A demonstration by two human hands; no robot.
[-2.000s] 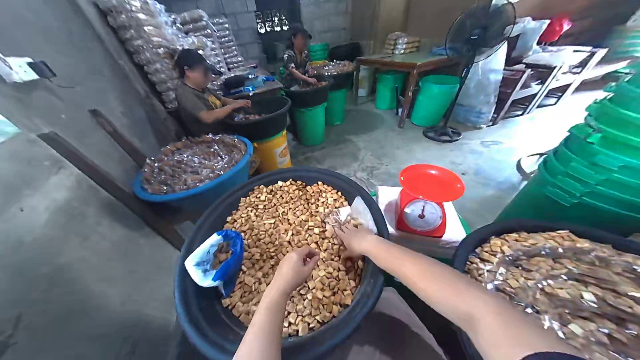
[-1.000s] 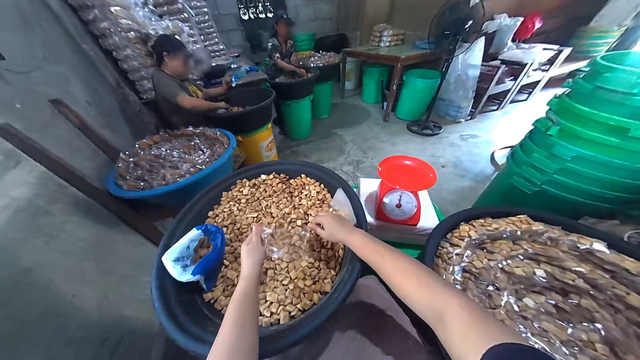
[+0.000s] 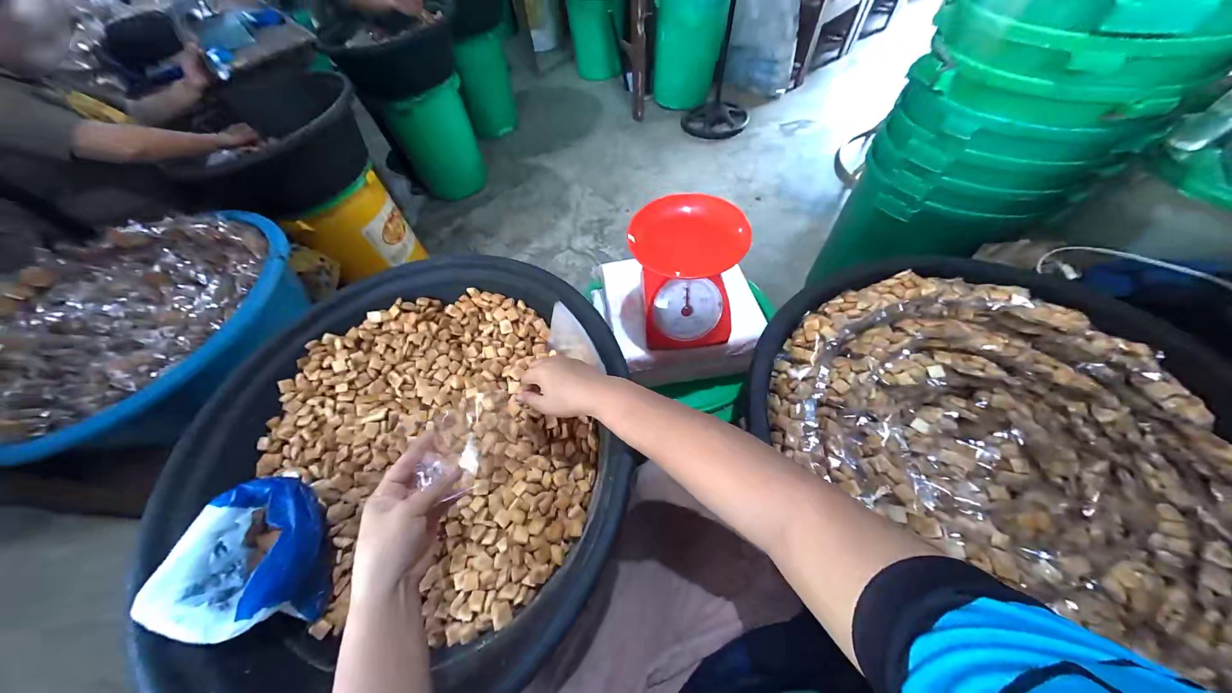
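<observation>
A large black tub [image 3: 231,404] holds loose small square biscuit pieces [image 3: 414,356]. My left hand [image 3: 409,510] holds a clear plastic bag [image 3: 452,457] above the pieces. My right hand [image 3: 563,385] is at the right part of the heap with fingers curled, near the bag's far end; whether it grips the bag or pieces I cannot tell. Beside it a whitish sheet [image 3: 575,337] leans on the tub's inner wall. A blue and white bag [image 3: 231,563] lies open at the tub's lower left. Beyond the rim stands a red dial scale [image 3: 687,298] with a round pan.
At right, another black tub [image 3: 784,337] holds filled clear packs [image 3: 962,414]. A blue tub [image 3: 279,260] of wrapped packs stands left, near a person's arm [image 3: 154,142] over a dark basin [image 3: 337,125]. Stacked green tubs [image 3: 1020,125] rise behind; a yellow bucket [image 3: 371,231] stands back left.
The view has tilted down. My hands, which a second ago both held the clear bag over the pieces, have shifted; the right is now over the heap's right side, near the whitish sheet.
</observation>
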